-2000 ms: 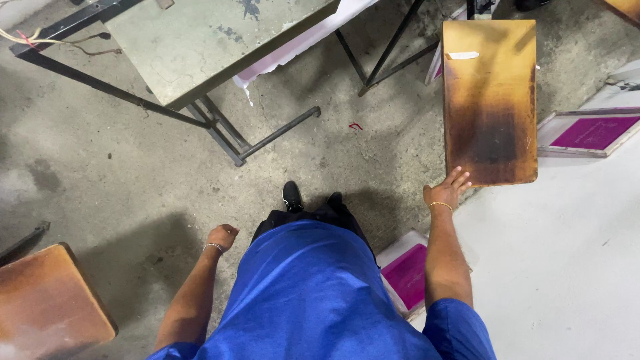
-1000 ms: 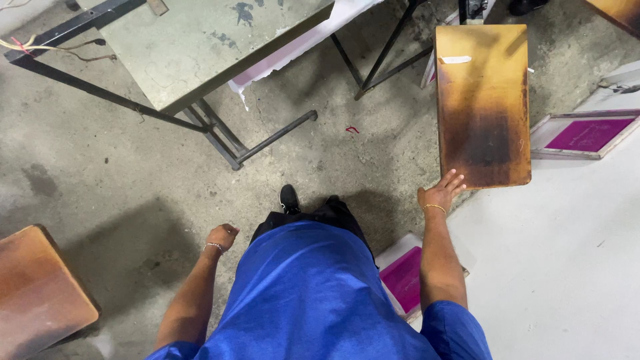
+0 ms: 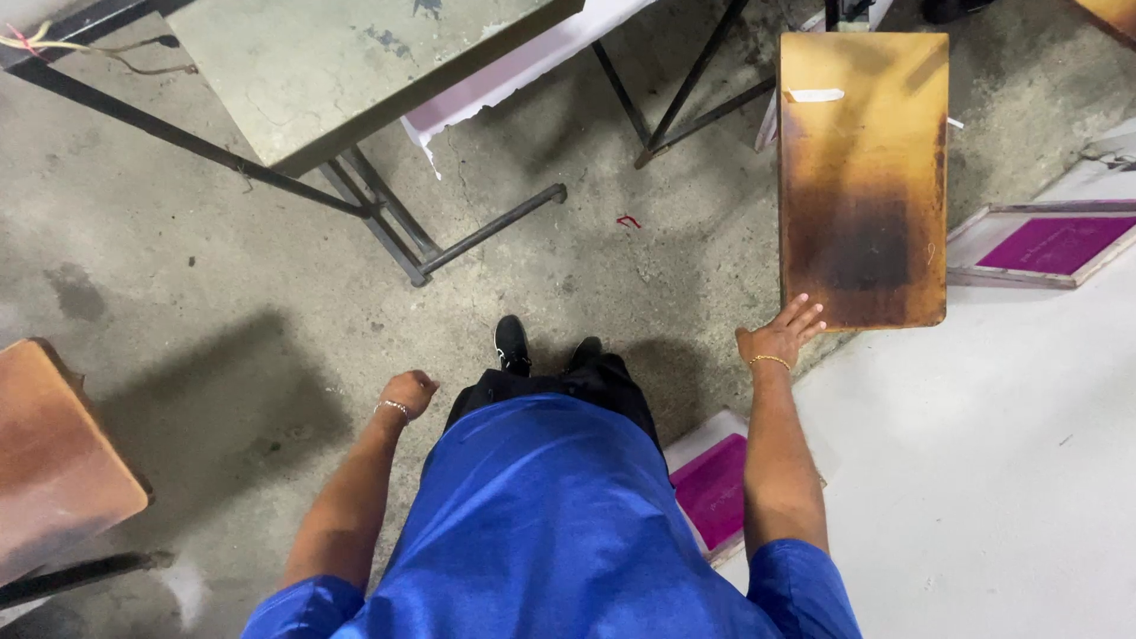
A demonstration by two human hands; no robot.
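Note:
My right hand rests its spread fingertips on the near left corner of a brown, scorched-looking board, which has a dark patch and a white strip on it. My left hand hangs at my left side with its fingers curled; nothing shows in it. Below my right forearm leans a framed screen with a magenta panel. Another magenta framed screen is just right of the board.
A grey-topped table on a black metal frame stands ahead on the left, with loose wires beside it. Another brown board lies at the left edge. A small red scrap is on the concrete floor. A white surface is at the right.
The view has shifted slightly. My right hand stays at the board's near corner and my left hand still hangs at my side.

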